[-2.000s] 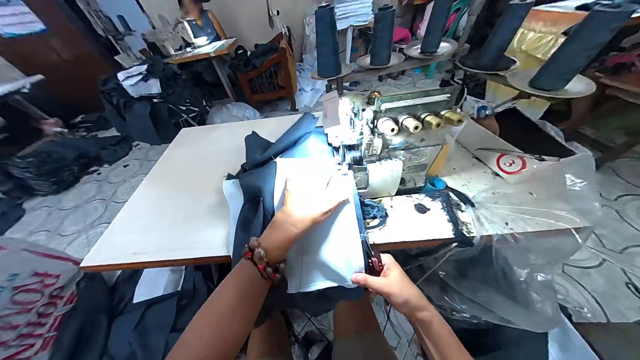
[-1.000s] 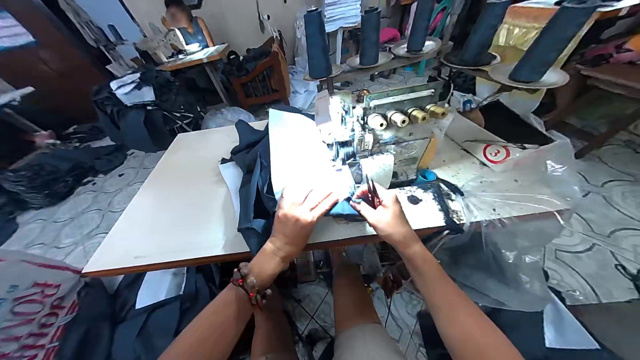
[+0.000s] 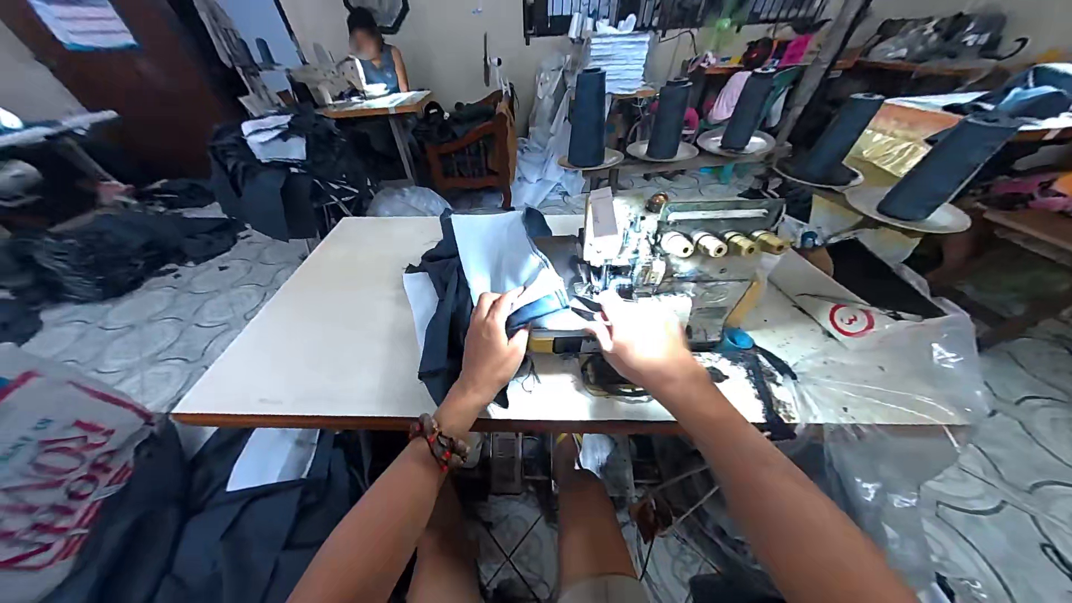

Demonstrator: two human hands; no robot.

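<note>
An overlock sewing machine (image 3: pixel 670 251) with several tension dials stands on a white table. Just left of its needle area lies dark and light-blue fabric (image 3: pixel 494 251), partly folded over. My left hand (image 3: pixel 494 339) grips the near edge of that fabric, thumb on top. At the needle area my right hand (image 3: pixel 641 339) is closed around something dark and pointed, perhaps the scissors or thread nippers; bright light washes out the fingers and most of the object is hidden. The cloth's right edge reaches near the fingertips.
The white table (image 3: pixel 310 335) extends left. Behind the machine stand several dark thread cones (image 3: pixel 589 117). A plastic bag (image 3: pixel 888 368) covers the table's right end. A blue cap-like piece (image 3: pixel 737 338) sits beside the machine. A person (image 3: pixel 381 63) sits at another sewing machine, back left.
My right hand has moved up to the needle area from the near fabric edge. The fabric has shifted away from me and now lies folded left of the needle.
</note>
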